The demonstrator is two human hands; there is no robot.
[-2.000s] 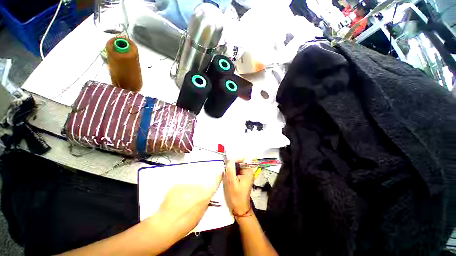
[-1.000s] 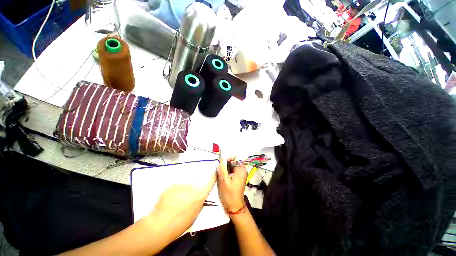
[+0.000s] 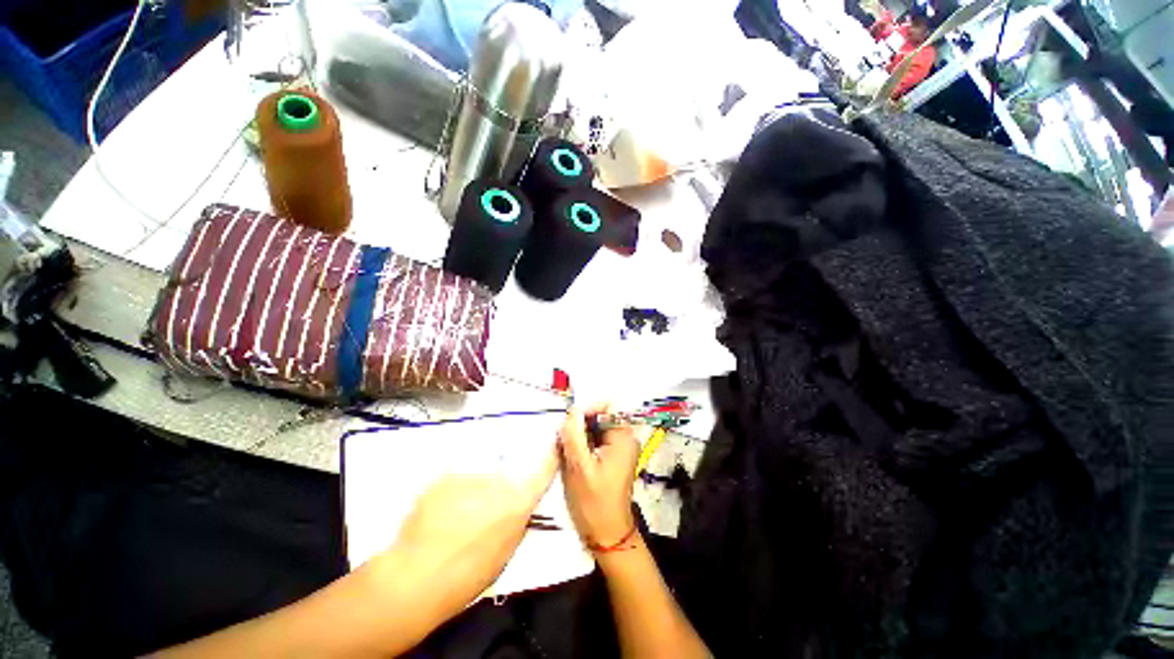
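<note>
The open notebook [image 3: 406, 470] has white pages and a dark edge, and lies at the table's front edge. My left hand [image 3: 496, 496] rests over its pages, washed out by glare. Its fingertips are too bright to make out. My right hand [image 3: 600, 470], with a thin red band at the wrist, is at the notebook's right edge with its fingers curled close to my left hand. A dark slim object shows at its fingers, but whether it is gripped is unclear. A thin dark stick, maybe a pen [image 3: 545, 524], shows on the page between my hands.
A striped bundle [image 3: 277, 303] lies behind the notebook. Behind it stand a brown cone [image 3: 307, 167], black cones [image 3: 487, 238] and a steel flask [image 3: 505, 103]. A tall dark garment pile [image 3: 927, 361] is on the right. A yellow-handled tool [image 3: 652, 448] lies near my right hand.
The view has shifted slightly, moving the table items a little left overall in the picture. My hands keep nearly the same pose over the notebook.
</note>
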